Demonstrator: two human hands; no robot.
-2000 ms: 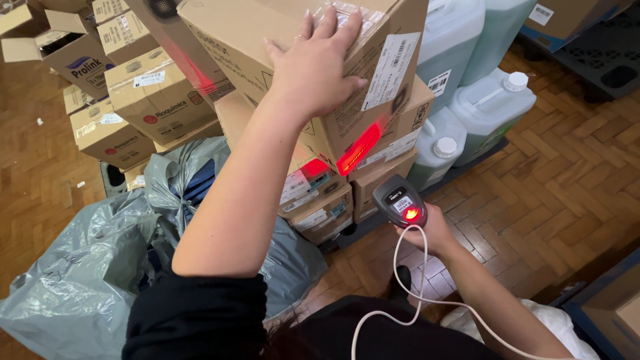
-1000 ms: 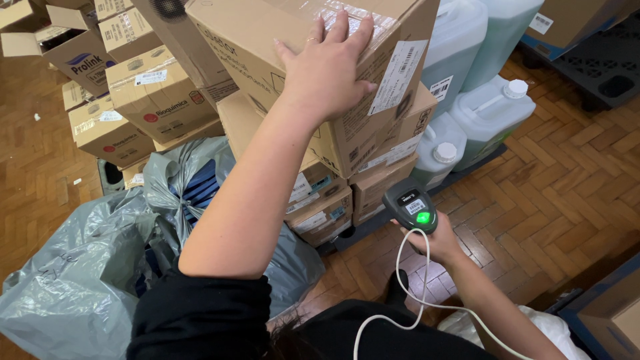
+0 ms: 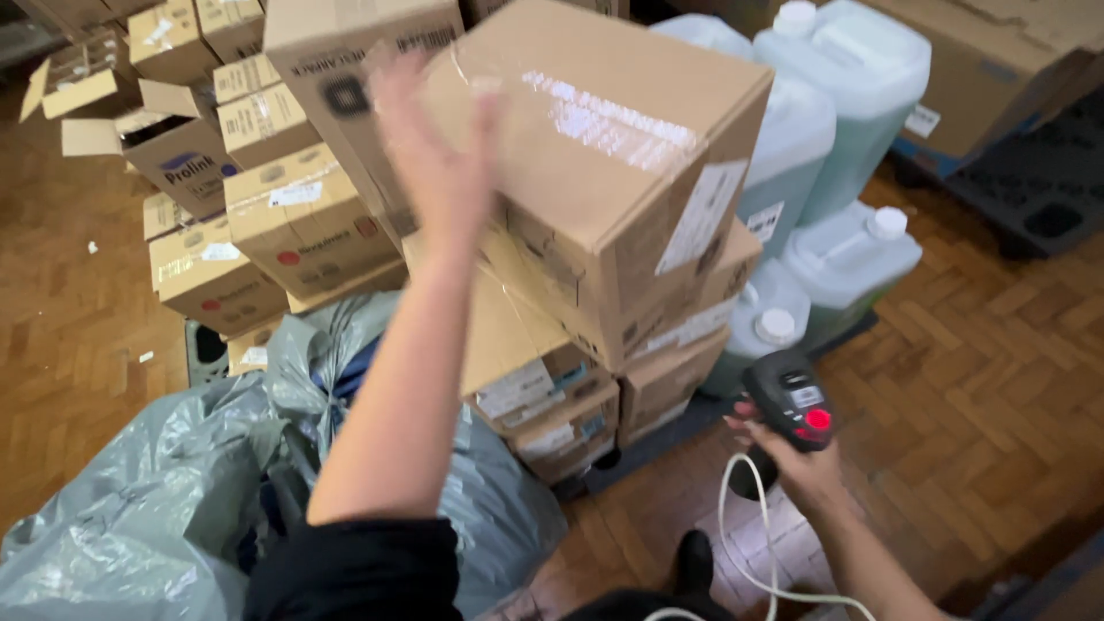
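Note:
My left hand (image 3: 440,147), blurred and with fingers apart, is raised at the left edge of a taped cardboard box (image 3: 604,112) on top of a stack; whether it touches the box I cannot tell. A white label is on the box's right side. Lower right, my right hand (image 3: 798,457) holds a dark handheld barcode scanner (image 3: 789,401) by its grip, a red light glowing on its top. A white cable (image 3: 768,535) hangs from the scanner in a loop. Smaller labelled cartons (image 3: 561,431) lie under the big box.
Plastic jugs of pale green liquid (image 3: 854,259) stand right of the stack. Grey plastic bags (image 3: 147,500) fill the lower left. More cartons (image 3: 302,228) are piled at the upper left. A black pallet (image 3: 1035,172) lies at the right on the parquet floor (image 3: 975,388).
My left hand has come off the top of the box toward its left edge. The scanner's light went from red to green and is now red again. The red beam on the box is gone.

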